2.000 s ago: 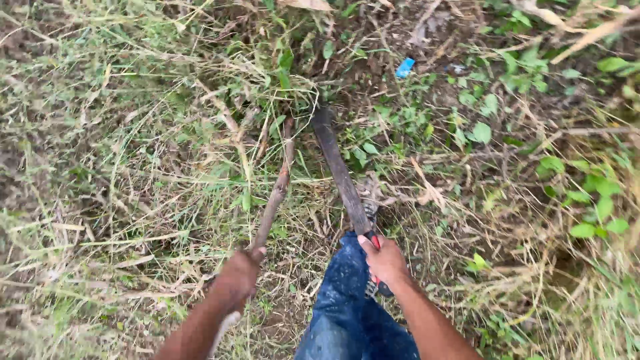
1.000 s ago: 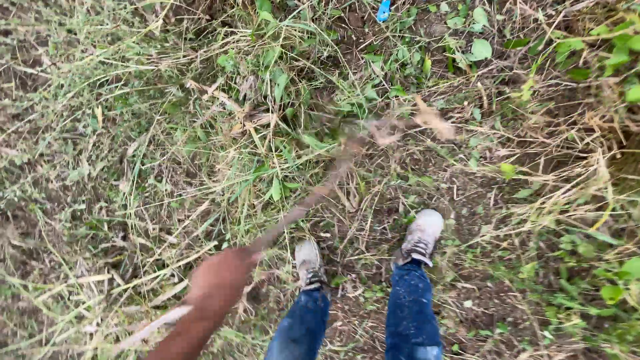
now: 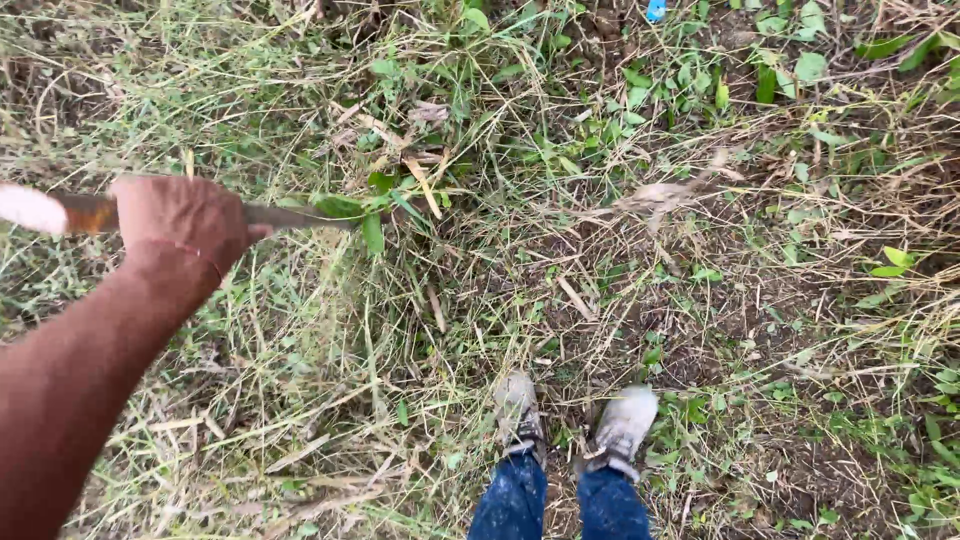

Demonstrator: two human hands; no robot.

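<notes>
My left hand [image 3: 184,217], with a thin red thread at its wrist, is closed around a wooden stick [image 3: 296,216] at the left. The stick lies roughly level across the view; its pale cut end [image 3: 30,208] sticks out on the left of my fist. Its right part goes in among green leaves [image 3: 373,225] and cut grass, where the far tip is hidden. My right hand is out of view, and no machete shows.
Tangled grass and dry stalks [image 3: 322,442] cover the ground. My shoes [image 3: 626,420] stand at the lower middle, below blue jeans [image 3: 611,502]. A blue scrap [image 3: 655,10] lies at the top edge. Leafy weeds [image 3: 892,262] grow on the right.
Two seconds ago my right hand held a machete; both have left the view. My left hand has moved up and left with the stick, which was more upright before.
</notes>
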